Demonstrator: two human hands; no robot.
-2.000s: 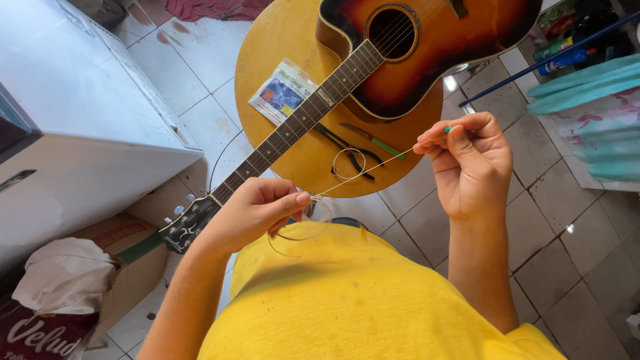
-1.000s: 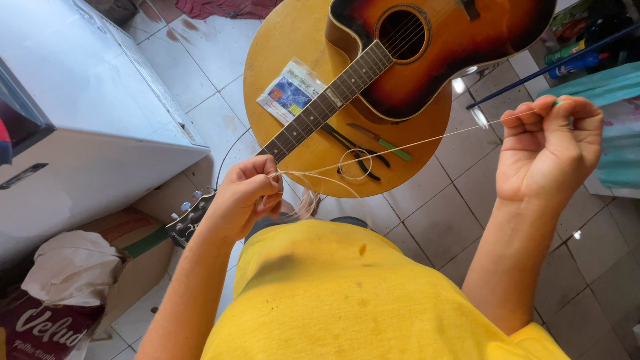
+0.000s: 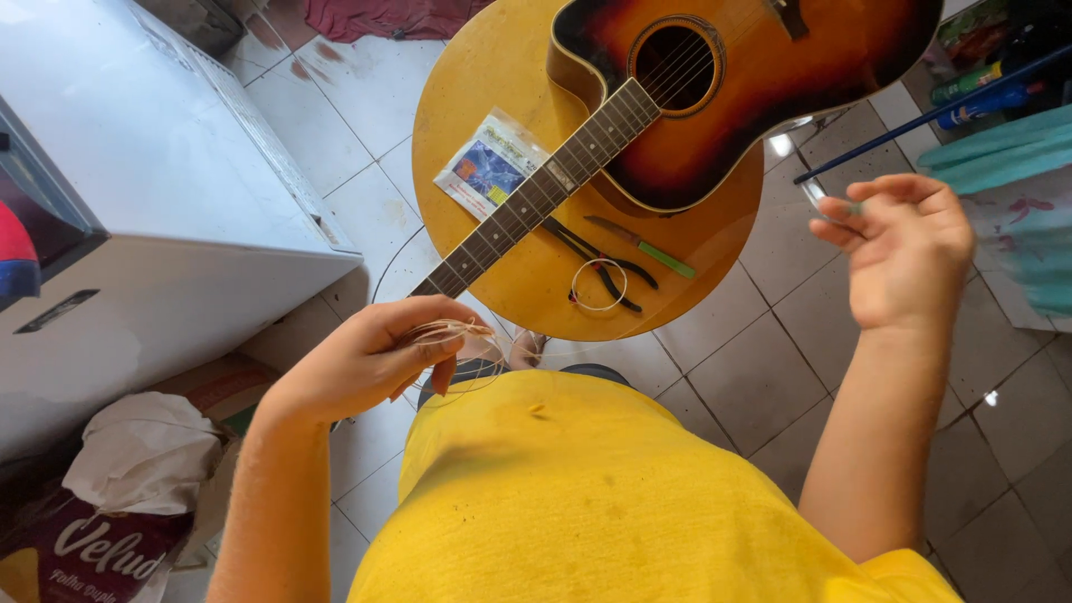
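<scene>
My left hand (image 3: 377,356) is closed around a loosely coiled guitar string (image 3: 448,335), below the neck of a sunburst acoustic guitar (image 3: 754,92). Out to the right, my right hand (image 3: 904,239) is raised with its fingers curled and somewhat blurred; a small green bit shows at the fingertips, and whether it grips the string's end is unclear. The guitar lies across a round yellow table (image 3: 712,276). Beside its neck are black-handled pliers (image 3: 586,251), a green-handled knife (image 3: 645,247) and a coiled ring of string (image 3: 624,289). A string packet (image 3: 490,167) lies partly under the neck.
A white appliance (image 3: 167,310) stands at the left, over a cardboard box and a purple package (image 3: 92,544). Towards the right are a blue pole (image 3: 921,121), bottles (image 3: 967,84) and a teal cloth (image 3: 1005,167). Bare feet show on the tiled floor (image 3: 720,360).
The string, stretched straight between my hands a second ago, now hangs in loops at my left hand. Over the two seconds, my right hand has moved out to the right.
</scene>
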